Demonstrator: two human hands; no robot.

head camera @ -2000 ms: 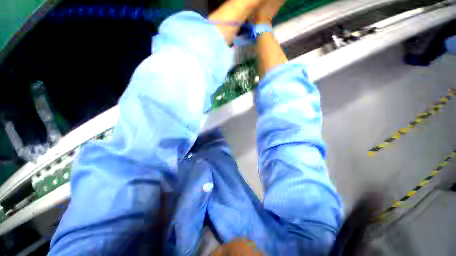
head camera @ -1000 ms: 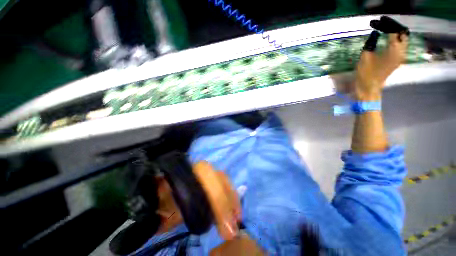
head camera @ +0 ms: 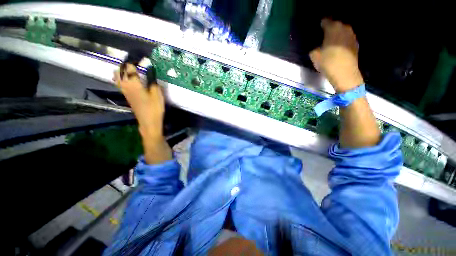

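A long green PCB panel [head camera: 240, 90] lies between two white conveyor rails in front of me. My left hand [head camera: 142, 92], with black finger cots, is at the panel's left end, fingers curled over the near rail; a small pale spot shows by the fingertips, and I cannot tell whether it is held. My right hand [head camera: 340, 57], with a light blue wrist strap [head camera: 342, 100], reaches over the far rail into the dark area; its fingertips are blurred and dark, so any held part is hidden.
The near rail [head camera: 215, 112] and far rail [head camera: 125, 30] run across the view. A small green board [head camera: 41, 30] is at the far left, and another panel [head camera: 420, 155] at the right. A shiny clear clump [head camera: 207, 22] and blue coiled cord are beyond the far rail.
My left hand has come from near my body to the panel's left end. My right hand has moved from over the boards to beyond the far rail. The view has turned.
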